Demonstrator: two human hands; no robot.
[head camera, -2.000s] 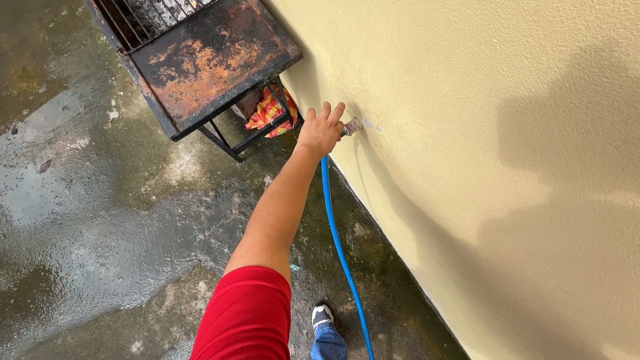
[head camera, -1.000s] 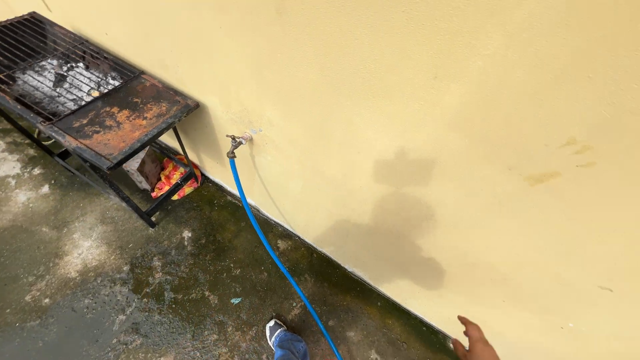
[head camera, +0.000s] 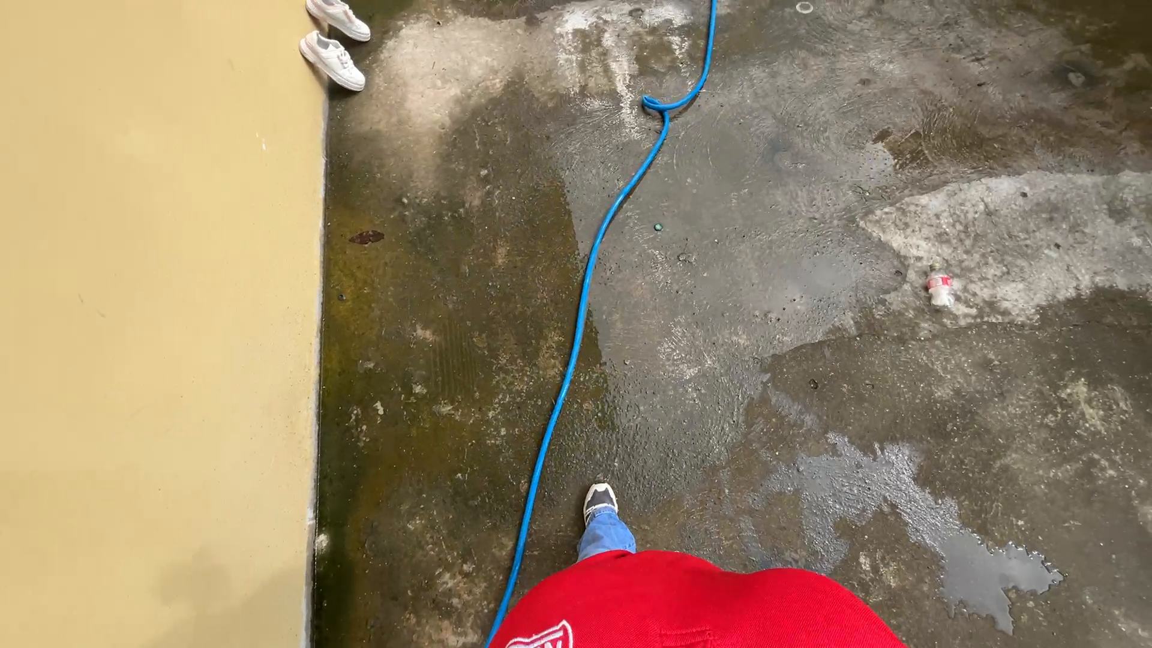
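Neither of my hands shows in the head view, so what they hold or touch is hidden. A blue hose (head camera: 580, 324) runs over the wet concrete floor (head camera: 720, 387), from the lower edge beside my red shirt (head camera: 711, 603) up to the top edge. Near the top it makes a small loop. One of my feet, in a dark and white shoe (head camera: 599, 499) below a blue jeans leg, stands just right of the hose.
A pale yellow wall (head camera: 162, 315) fills the left side. A pair of white sneakers (head camera: 333, 61) rests against its base at the top. A plastic bottle (head camera: 940, 288) with a red label lies at the right, above a puddle (head camera: 981, 567).
The view has swung far round; the tap and the grill seen earlier are out of sight. A hand was at the tap two seconds ago, then at the lower right; now no hand shows.
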